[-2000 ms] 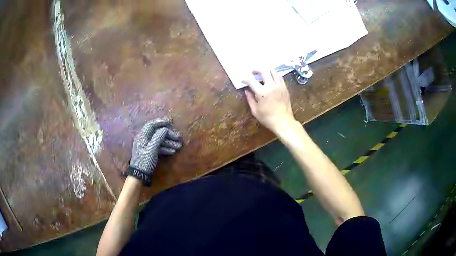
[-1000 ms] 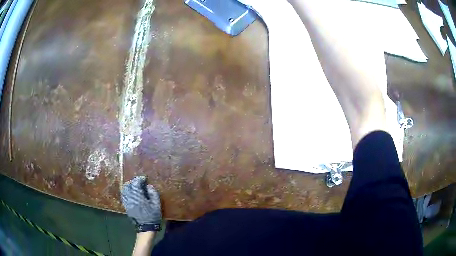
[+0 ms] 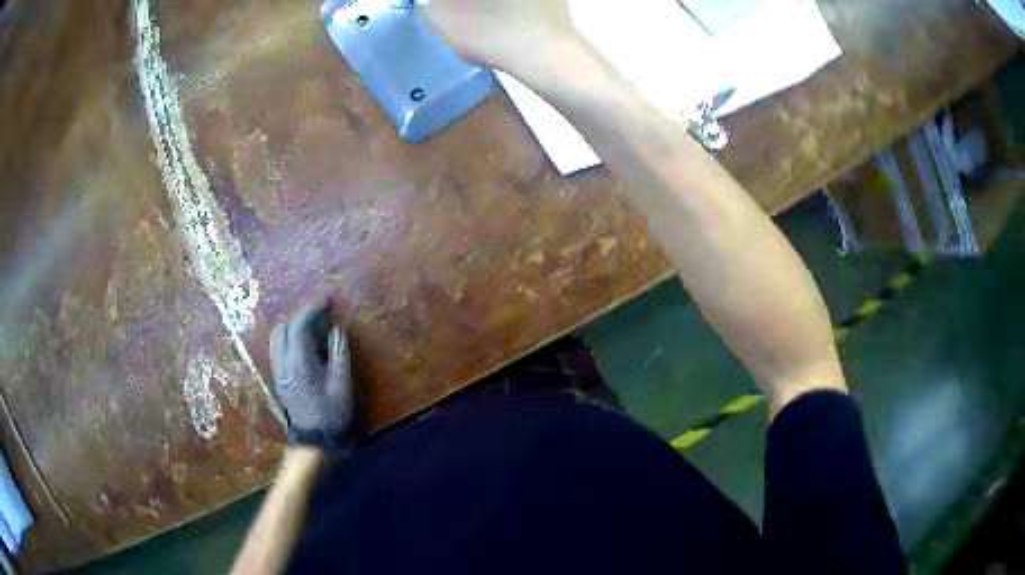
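Observation:
My left hand [image 3: 313, 376], in a grey mesh glove, rests on the brown table near its front edge; it is empty, with the fingers loosely bent and the thumb a little apart. My bare right hand [image 3: 486, 28] is at the top edge, partly cut off, over the right side of the silver-grey base plate [image 3: 393, 67] with dark screws. What its fingers touch is out of the picture. The white fabric lay [image 3: 776, 67] lies to the right, partly behind my right forearm. A silver clamp [image 3: 710, 126] grips its near edge.
The brown table [image 3: 450, 247] has a pale seam line [image 3: 197, 213] at left. A brown carton [image 3: 916, 185] with white strips stands beyond the table edge at right, on the green floor with yellow-black tape [image 3: 719, 421]. A light blue object [image 3: 14, 505] shows at the lower left.
My right hand has left the near edge of the lay and reached up to the machine's base plate, which has come nearer along the lay's left side. My left hand stays near the table edge.

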